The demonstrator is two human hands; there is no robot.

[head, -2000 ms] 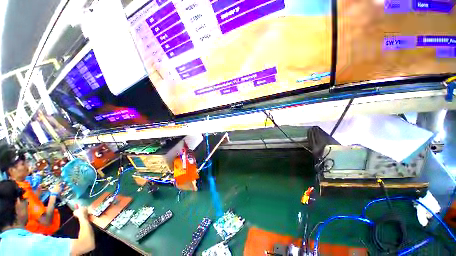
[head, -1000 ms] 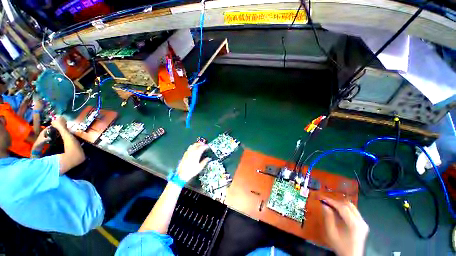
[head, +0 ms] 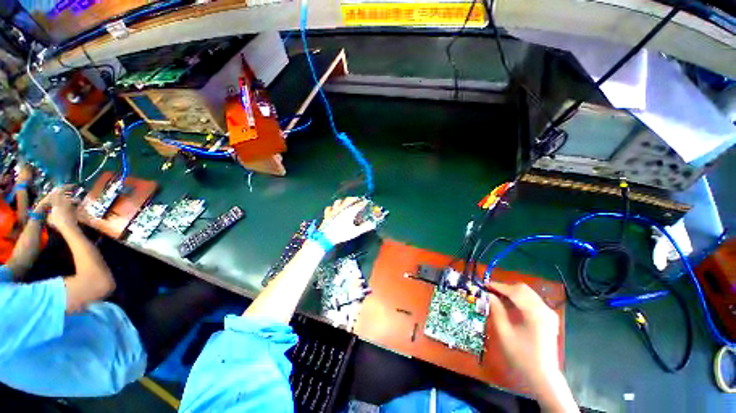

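A green-white main board (head: 457,320) lies on the orange-red test fixture (head: 387,310), its back edge at the connector block where black leads and a blue cable meet it. My right hand (head: 520,319) is at the board's back right corner, fingertips at the connectors; whether it grips anything is unclear. My left hand (head: 347,222), with a blue wrist band, is over another main board (head: 375,215) left of the fixture and covers most of it; its grip is hidden. More boards (head: 343,290) lie below it, beside a remote control (head: 284,256).
Black slotted rack (head: 316,363) below the bench edge. Second remote (head: 211,231) and boards (head: 184,214) to the left. Red-yellow AV plugs (head: 495,195) behind the fixture. Coiled black cable (head: 605,274) and tape roll (head: 725,369) at right. A person's arm (head: 81,250) at far left.
The view has shifted. My left hand has moved from beside the upper loose board to over it. My right hand has moved from the fixture's right side to the board's connectors.
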